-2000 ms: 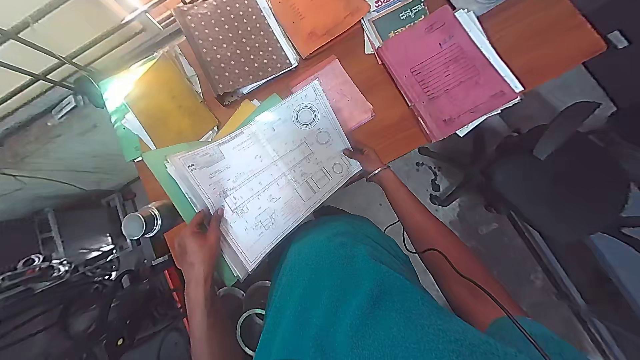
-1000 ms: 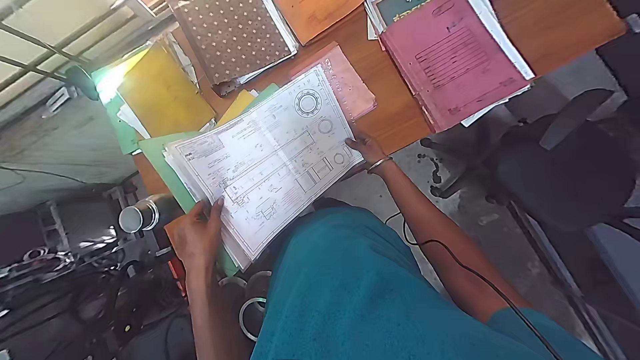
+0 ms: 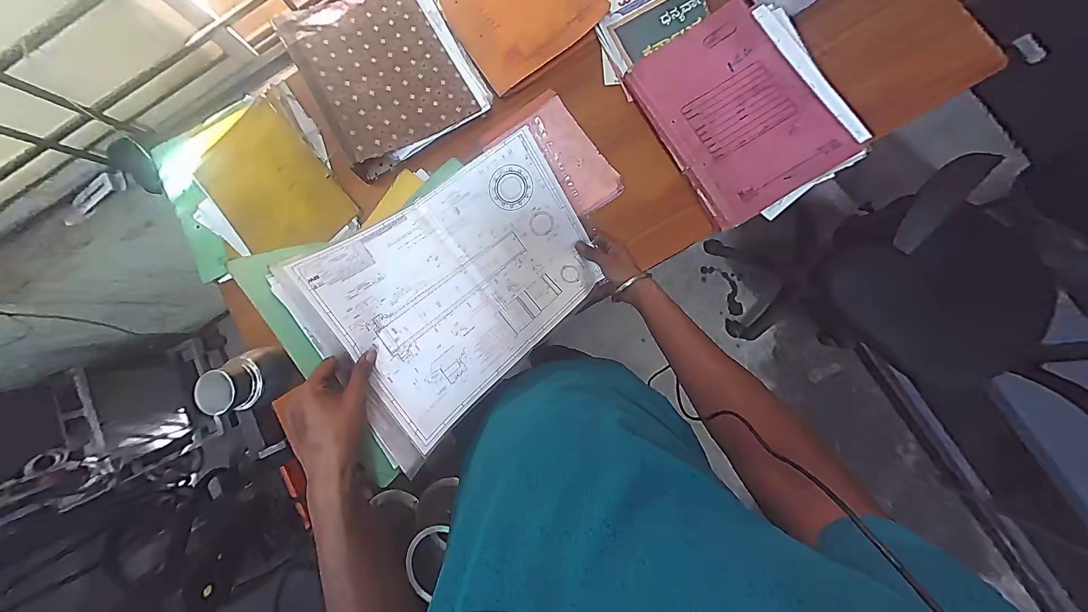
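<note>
A stack of paper sheets with a technical drawing [image 3: 459, 280] on top lies tilted across the near edge of the wooden table, partly over a green folder [image 3: 293, 319]. My left hand [image 3: 331, 416] grips the stack at its lower left edge, thumb on top and fingers underneath. At the right edge, my right hand [image 3: 608, 263] holds the same stack between thumb and fingers, with a metal bangle [image 3: 631, 283] on that wrist. A pink folder [image 3: 574, 157] shows from behind the top right of the sheets.
On the wooden table [image 3: 901, 51] lie a yellow folder [image 3: 268, 178], a brown patterned folder [image 3: 382, 76], an orange folder [image 3: 527, 34] and a magenta file [image 3: 748, 110]. A metal cylinder [image 3: 217, 391] is at the left. A black swivel chair [image 3: 935, 272] stands at the right; a black cable crosses my right forearm.
</note>
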